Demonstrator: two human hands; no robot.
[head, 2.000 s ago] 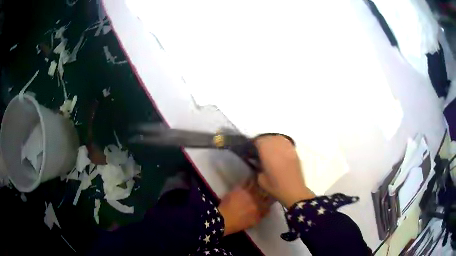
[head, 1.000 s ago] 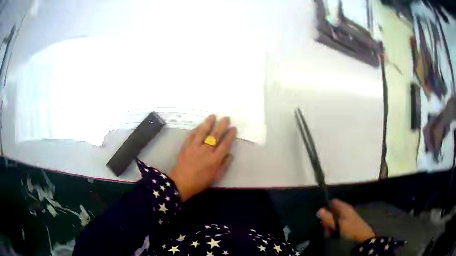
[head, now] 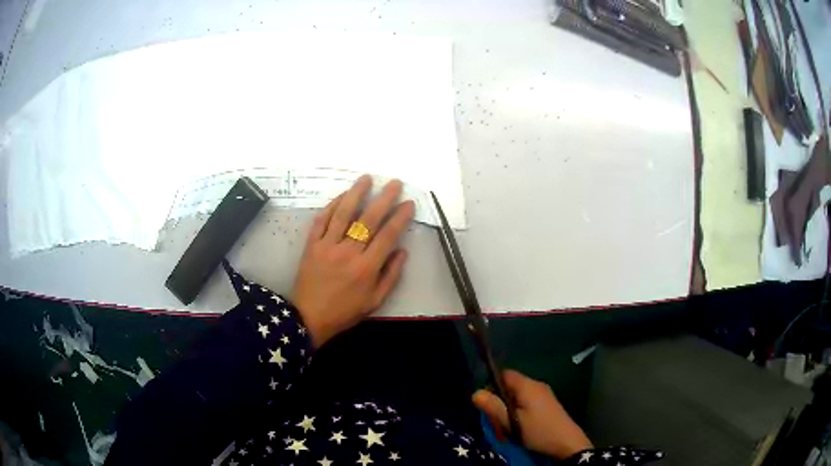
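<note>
White fabric (head: 301,100) lies flat on the pale table, its near edge cut in a curve. A paper pattern piece (head: 301,185) with printed lines lies along that edge. A dark pattern weight (head: 217,241) rests slantwise across the pattern's left part. My left hand (head: 353,259), wearing a yellow ring, lies flat with fingers spread on the pattern's right part. My right hand (head: 533,417) holds the shears (head: 465,291) by the handles below the table edge. The blades point up and away, tips at the fabric's near right edge; they look nearly closed.
Checked pieces (head: 629,36) are stacked at the back right of the table. A yellowish side surface (head: 724,164) holds another dark bar (head: 754,155) and brown pieces. A grey box-like object (head: 692,396) stands below the red table edge. Scraps (head: 82,350) lie on the green floor at left.
Over the last second my right hand has brought the shears left, from beside the fabric to its edge. Earlier both hands were together near the table's edge. My left hand stays on the pattern.
</note>
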